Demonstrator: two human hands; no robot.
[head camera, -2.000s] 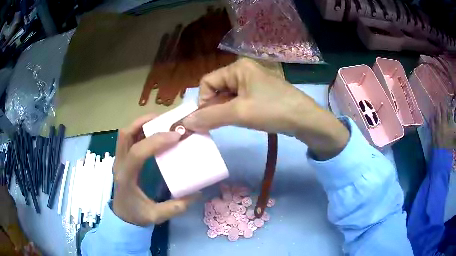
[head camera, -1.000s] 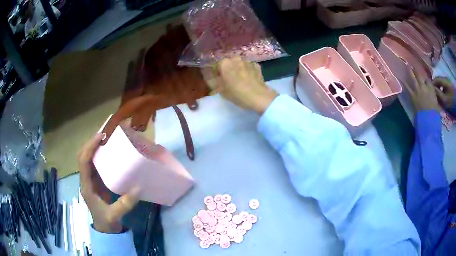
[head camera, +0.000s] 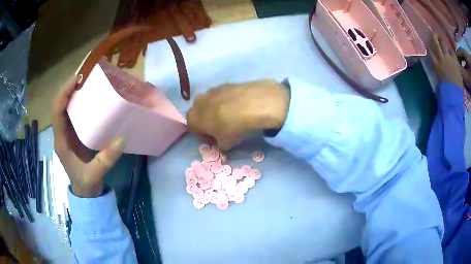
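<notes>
My left hand (head camera: 85, 154) holds a glossy pale-pink box (head camera: 126, 116), tilted, its open side facing up and right. A brown strap (head camera: 106, 49) is fixed at the box's near-left end by a button and arches up behind the box. My right hand (head camera: 235, 111) is slightly blurred, fingers bent down at the back edge of a loose pile of pink buttons (head camera: 219, 183); its fingertips are hidden, so I cannot tell whether it pinches one. A dark brown strap end (head camera: 181, 77) hangs over the white sheet behind the box.
Two open pink boxes (head camera: 379, 62) stand at the upper right, a loose strap (head camera: 341, 75) beside them. Brown straps (head camera: 170, 20) lie on brown paper (head camera: 57, 41) at the back. Black tubes (head camera: 20, 175) and white tubes (head camera: 54, 191) lie left. Another person's hand (head camera: 446, 64) is at the right edge.
My right hand has gone from the straps to the box, then back toward the straps, and now down to the button pile. The box has turned in my left hand, opening upward. The view has shifted.
</notes>
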